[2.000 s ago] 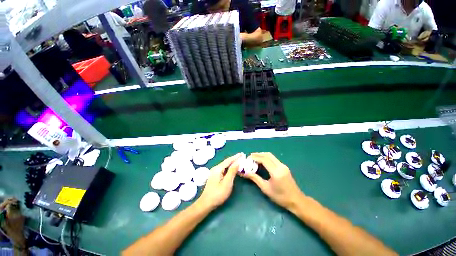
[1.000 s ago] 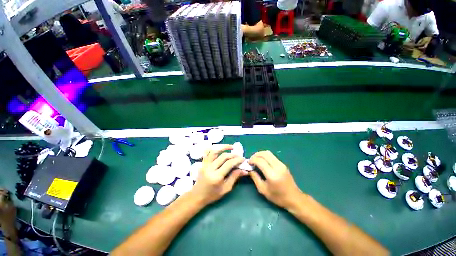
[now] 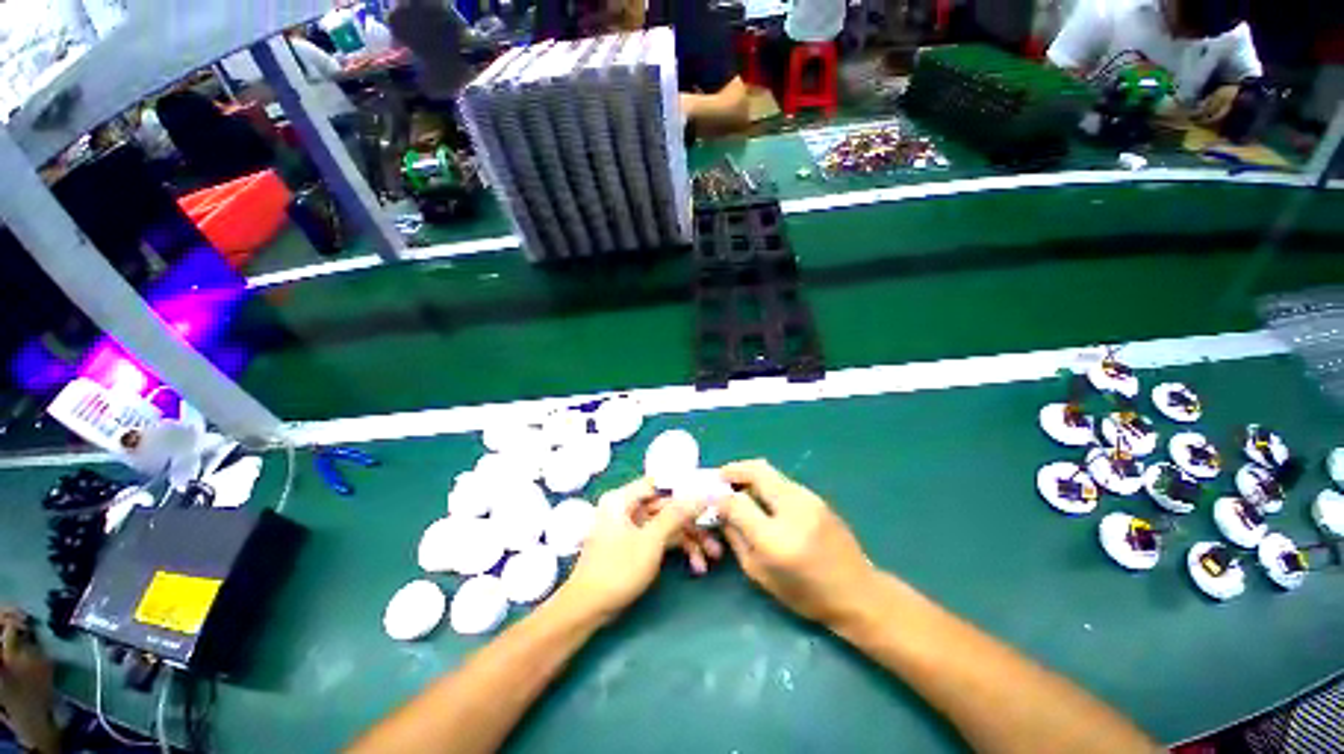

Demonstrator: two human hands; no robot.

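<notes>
My left hand (image 3: 631, 542) and my right hand (image 3: 784, 539) meet at the middle of the bench. Their fingertips hold a small white piece (image 3: 708, 498) between them, mostly hidden by the fingers. A white disc (image 3: 672, 454) stands out just above the fingers of my left hand; I cannot tell whether it is joined to the held piece. Several plain white discs (image 3: 518, 514) lie piled left of my left hand. Several wired white discs (image 3: 1131, 541) with dark boards lie grouped at the right.
A black box with a yellow label (image 3: 183, 600) and blue-handled pliers (image 3: 342, 467) lie left. Ahead, a white strip (image 3: 884, 385) edges the green belt, with a black tray (image 3: 753, 295) across it. Beyond stand grey stacked trays (image 3: 582, 148). People sit across the belt; a person's hand (image 3: 21, 670) shows far left.
The view has shifted a little. My left-hand fingers have curled under and closer to my right hand, and the white disc above them shows more fully.
</notes>
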